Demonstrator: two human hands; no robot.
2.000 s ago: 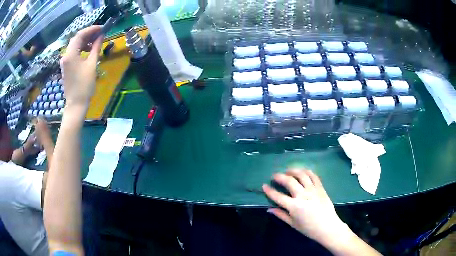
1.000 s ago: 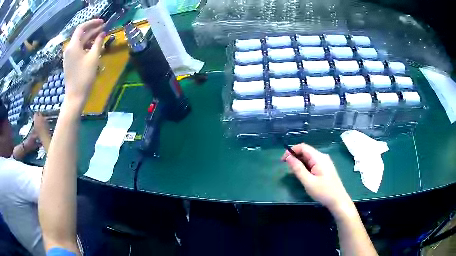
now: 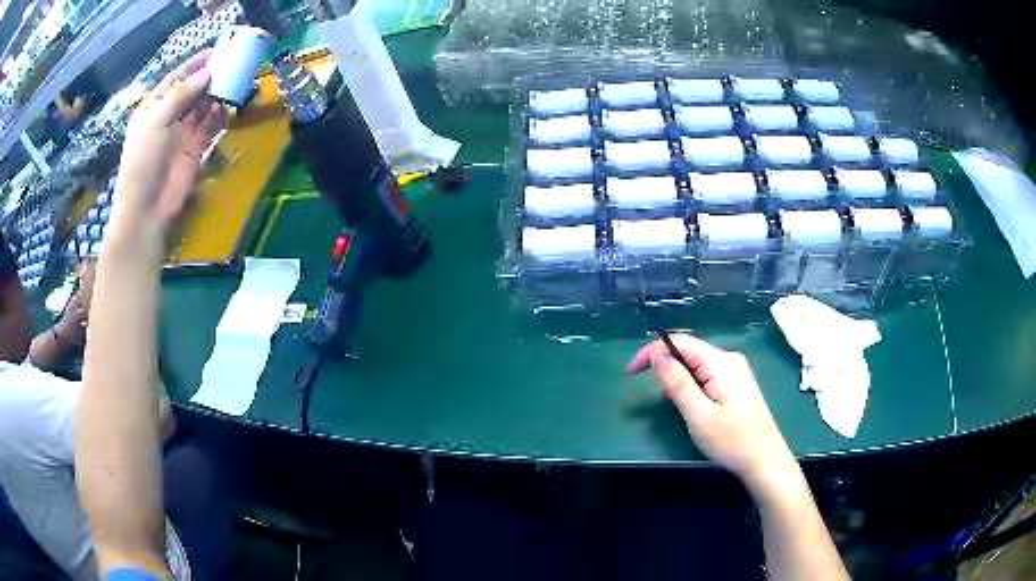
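My left hand (image 3: 176, 131) is raised at the upper left and holds a white device housing (image 3: 237, 66) by its edge, its broad pale face showing. The housing is just left of the metal tip of the black heat gun (image 3: 347, 170), which stands nozzle-up; a gap shows between them. My right hand (image 3: 710, 397) is over the front of the green bench and pinches a thin black spudger (image 3: 671, 346) between thumb and fingers. Most of the spudger is hidden by the hand.
A clear blister tray (image 3: 727, 278) holds rows of white units. A crumpled white cloth (image 3: 835, 363) lies at right, a paper strip (image 3: 248, 335) at left. The heat gun handle (image 3: 337, 297) has a cord over the bench edge. A neighbouring person (image 3: 46, 443) sits at left.
The housing in my left hand has turned from edge-on to show its broad white face. My right hand has picked up the spudger and moved slightly right and up from the bench edge.
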